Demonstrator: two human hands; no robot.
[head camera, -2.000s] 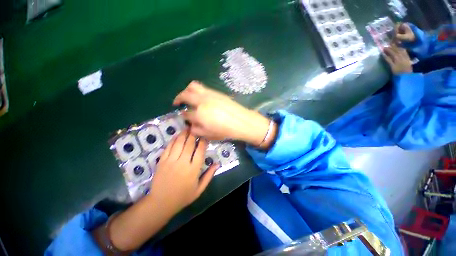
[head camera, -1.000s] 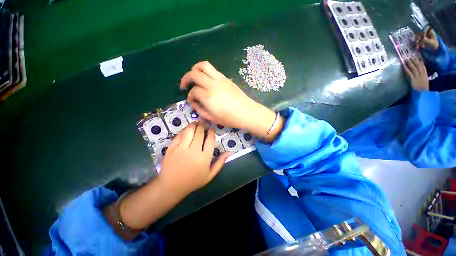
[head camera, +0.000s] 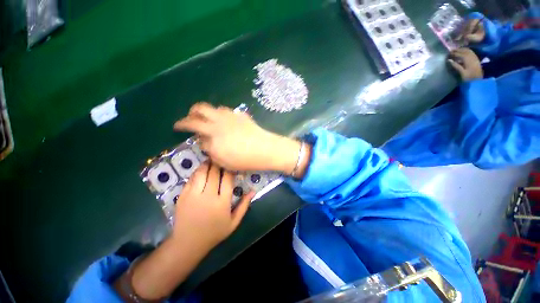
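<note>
A silvery panel (head camera: 158, 190) of repeated square units lies flat on the dark green mat, tilted, partly hidden under both hands. Pale units with dark round centres show, one at its upper left corner (head camera: 163, 177). My left hand (head camera: 204, 207) lies flat on the panel's middle, fingers pointing up; its fingertips meet the underside of my right hand. My right hand (head camera: 234, 137) is above the panel's upper edge, slightly blurred, fingers bent and pointing left. I cannot tell whether it pinches a tiny part. A heap of small pale glittery components (head camera: 280, 86) lies beyond my right hand.
A thick stack of similar panels (head camera: 392, 35) lies upper right. Beyond it, another worker's hands (head camera: 468, 62) are at a smaller panel (head camera: 445, 25). A white paper label (head camera: 104, 112) lies behind my panel. A clear bag (head camera: 42, 21) is upper left. A metal bracket (head camera: 423, 278) crosses the bottom edge.
The view has shifted, moving the scene left and down. My right hand has moved left along the panel, covering more of its upper row. My left hand still rests on the panel.
</note>
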